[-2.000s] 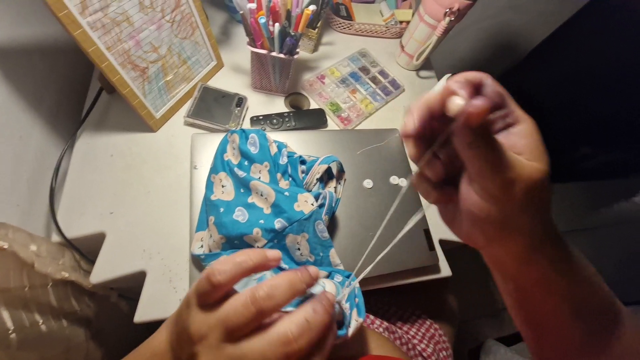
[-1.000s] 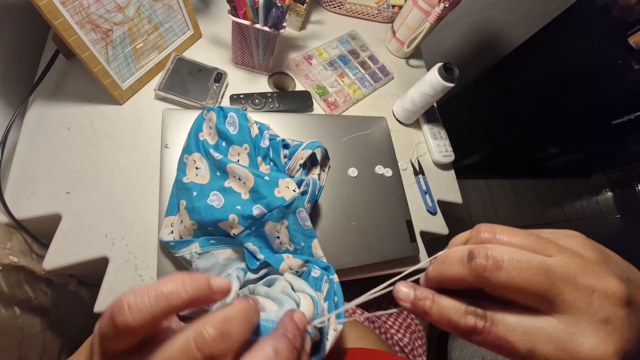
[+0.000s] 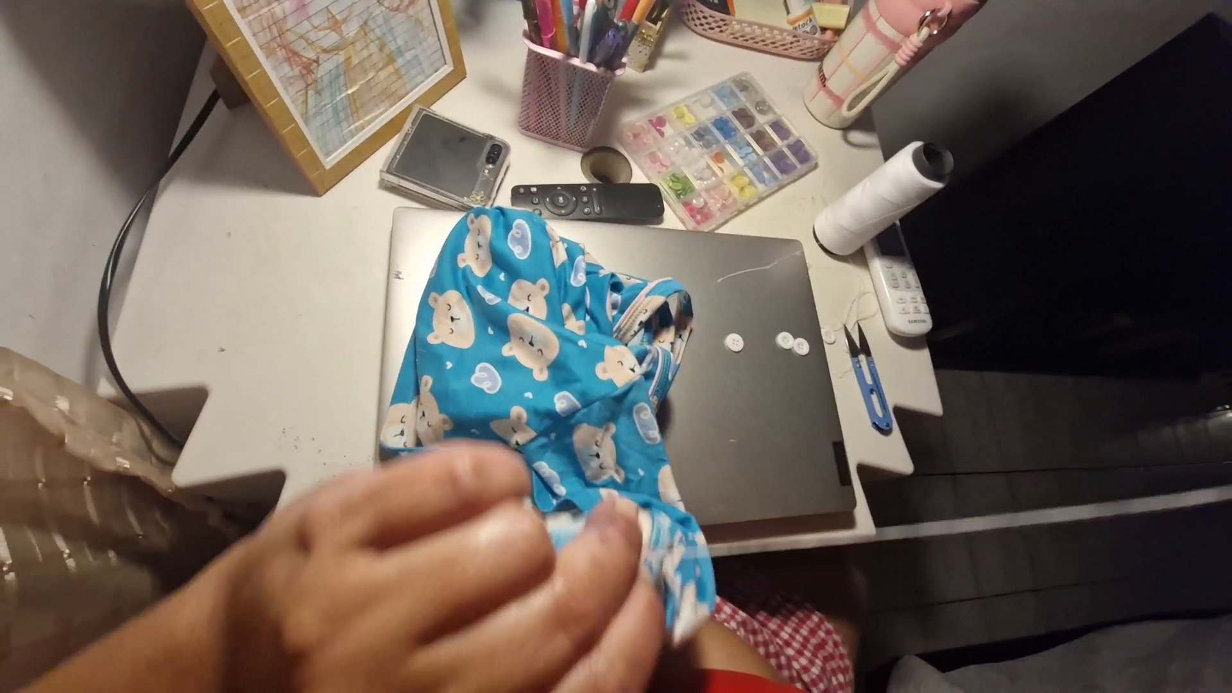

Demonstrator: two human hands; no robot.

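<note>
My left hand (image 3: 462, 577), blurred and large at the lower middle, has its fingers closed on the near end of a blue bear-print cloth garment (image 3: 539, 356). The cloth lies bunched over a closed grey laptop (image 3: 751, 443) and hangs past its near edge. My right hand is out of the frame. White buttons (image 3: 734, 343) rest on the laptop lid to the right of the cloth. Blue-handled thread snips (image 3: 871, 385) lie on the table beside the laptop, below a spool of white thread (image 3: 881, 199). A needle cannot be made out.
Behind the laptop are a black remote control (image 3: 589, 201), a phone in a clear case (image 3: 446, 157), a tape roll (image 3: 606, 166), a compartment box of beads (image 3: 719, 151) and a mesh pen holder (image 3: 568, 94). A picture frame (image 3: 318, 173), a bottle (image 3: 866, 63) and a white remote (image 3: 900, 284) stand or lie around.
My right hand, which held the white thread drawn out from the cloth, has left the view. My left hand has moved over the cloth's near end. The thread spool, hidden at first, shows.
</note>
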